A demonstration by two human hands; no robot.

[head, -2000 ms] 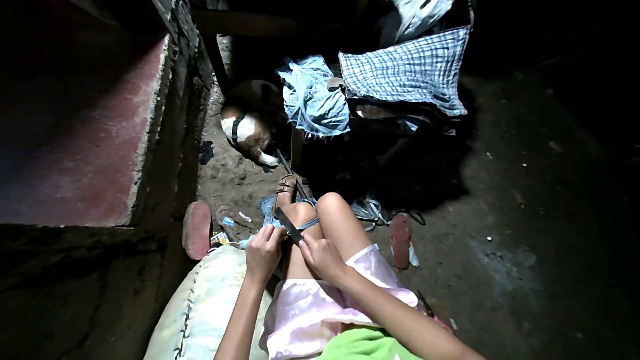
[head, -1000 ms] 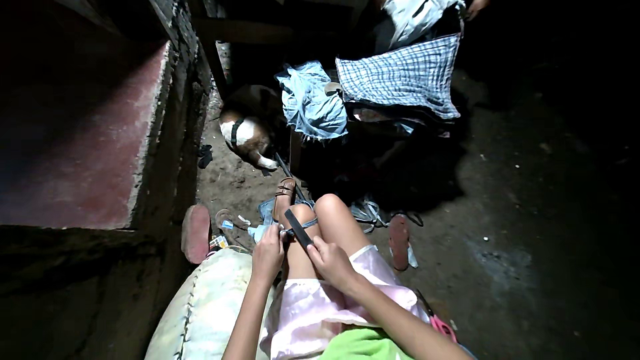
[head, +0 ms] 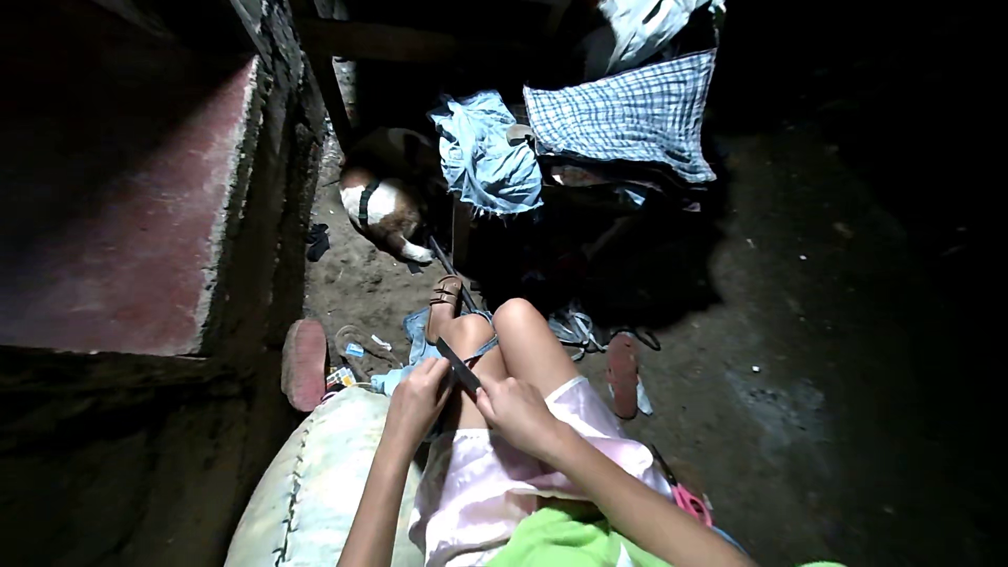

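Note:
My right hand [head: 516, 409] is closed around the near end of a dark, flat blade-like tool [head: 458, 365], probably a knife, which slants up and left over my thigh. Close beside the blade, my left hand [head: 424, 394] has its fingers pinched together on a strip of blue cloth [head: 482, 350], which runs over my leg near the knee. Whatever lies inside the left fingers is partly hidden. A brown strapped sandal [head: 446, 293] lies just beyond my knees.
A stitched, stuffed sack [head: 323, 465] is at my left. Slippers [head: 305, 364] lie on both sides. Ahead, a dog [head: 386, 209] lies by a stand draped with blue cloth [head: 488, 153] and checked cloth [head: 630, 114]. Pink-handled scissors [head: 691, 504] rest at my right hip. A low wall edge [head: 228, 205] runs along the left.
The dark blade has shifted and turned between my hands, standing more upright a second ago and slanting left again now. Both hands stay over my lap.

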